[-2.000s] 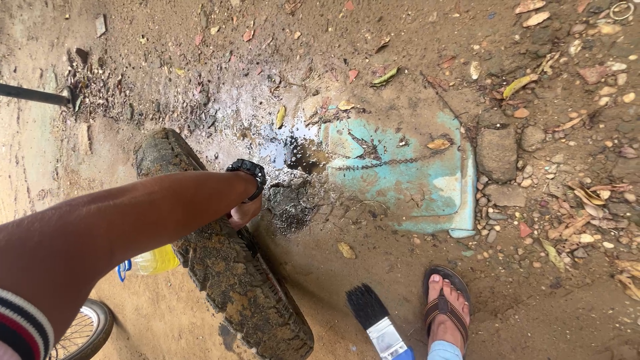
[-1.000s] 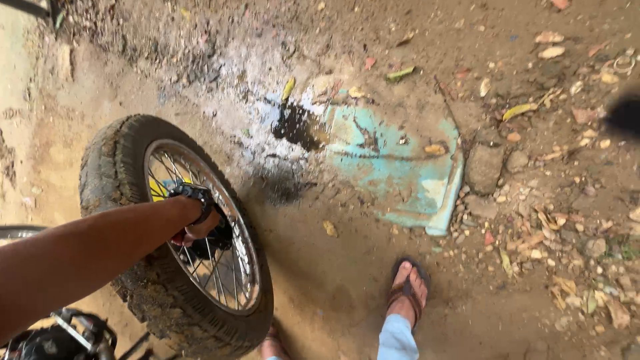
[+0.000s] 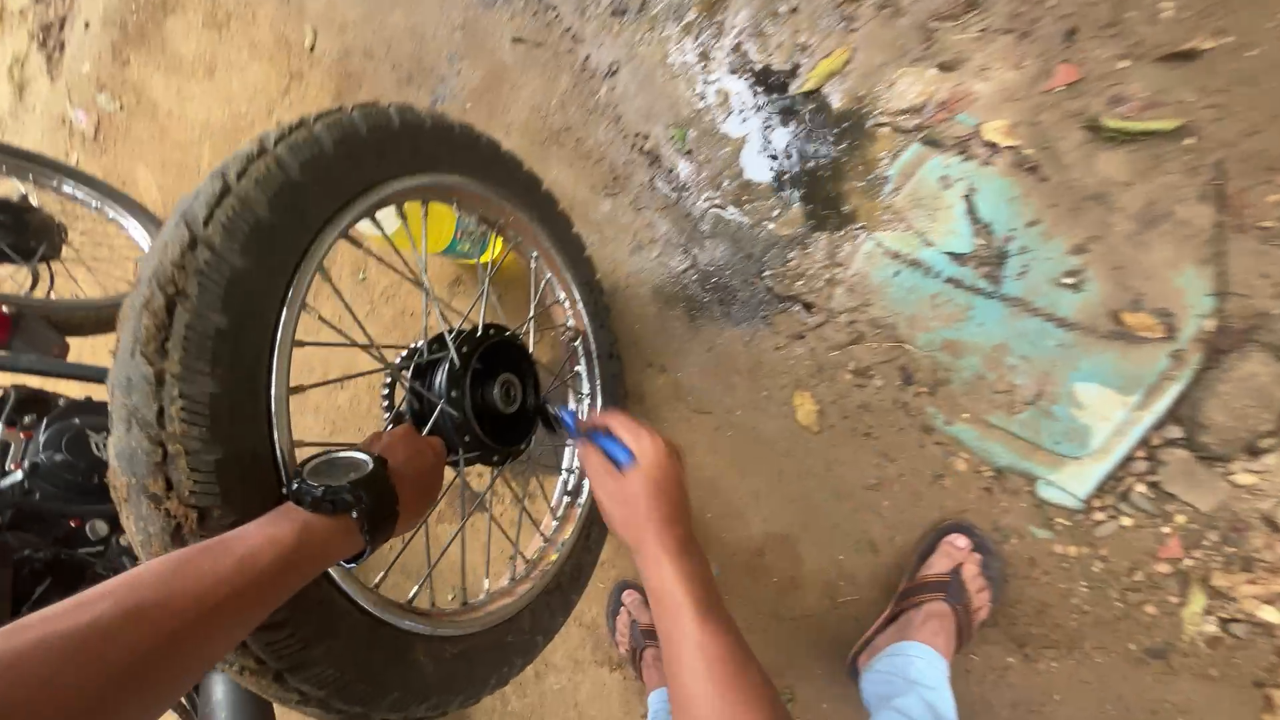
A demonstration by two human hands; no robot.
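A muddy motorcycle wheel (image 3: pixel 205 400) with a chrome spoked rim stands tilted at the left of the view. My left hand (image 3: pixel 408 475), with a black watch at the wrist, reaches among the spokes beside the black hub (image 3: pixel 480 395); its fingers are partly hidden, and it seems to grip the hub or spokes. In my right hand (image 3: pixel 635 480) is a blue-handled brush (image 3: pixel 605 445), its dark end touching or very near the hub's right edge. A sprocket (image 3: pixel 392 385) shows behind the hub.
A yellow bottle (image 3: pixel 430 230) lies behind the spokes. Another wheel (image 3: pixel 85 235) and motorcycle parts (image 3: pixel 60 450) are at the left. A dirty turquoise plastic panel (image 3: pixel 1040 310) with a chain (image 3: pixel 980 295) lies at the right, near a wet patch (image 3: pixel 770 140) and my sandalled feet (image 3: pixel 930 600).
The wheel has turned from nearly edge-on to show its spokes and hub. My right hand has come into view with the blue-handled brush. A paintbrush lay on the ground near my foot two seconds ago.
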